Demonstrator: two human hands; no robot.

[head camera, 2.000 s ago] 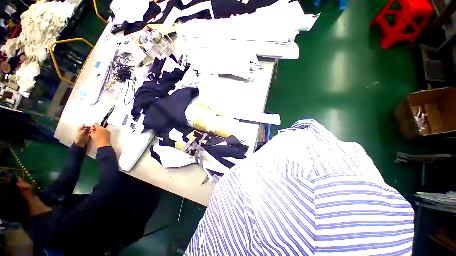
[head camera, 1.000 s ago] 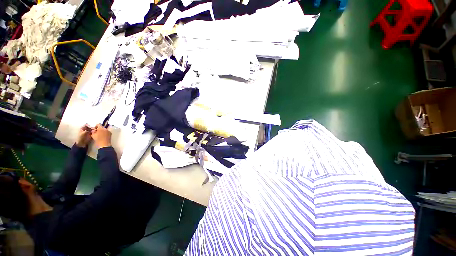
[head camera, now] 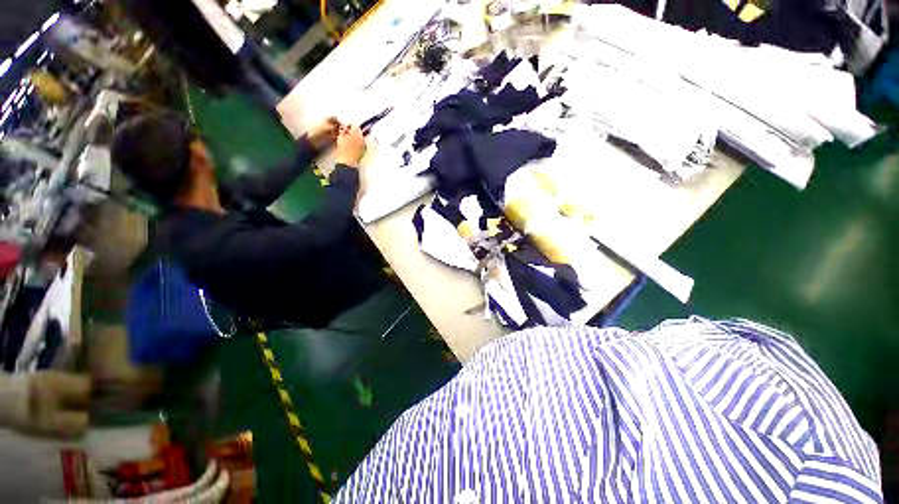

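Note:
Neither of my hands is in view; my striped shirt fills the lower right. Nearest in front of me, navy cut fabric pieces (head camera: 478,157) lie in a limp heap on the pale table (head camera: 419,281). Navy and white scraps (head camera: 513,281) lie at the near edge, beside a yellow-tan piece (head camera: 542,221). A white strip (head camera: 656,268) overhangs the table edge. White cut panels (head camera: 680,89) lie in long bundles at the right. A black tangled heap (head camera: 431,54) lies at the back.
A seated person in dark clothes (head camera: 266,236) is at the table's left side, both hands together over its edge; what they hold is too small to tell. A thin dark tool (head camera: 375,120) lies beside the hands. A blue crate (head camera: 170,310) and yellow-black floor tape (head camera: 281,384) are behind.
The view has swung left. The table and seated person now appear further right and higher, and the blue crate has come into view. The red stool and carton are out of view.

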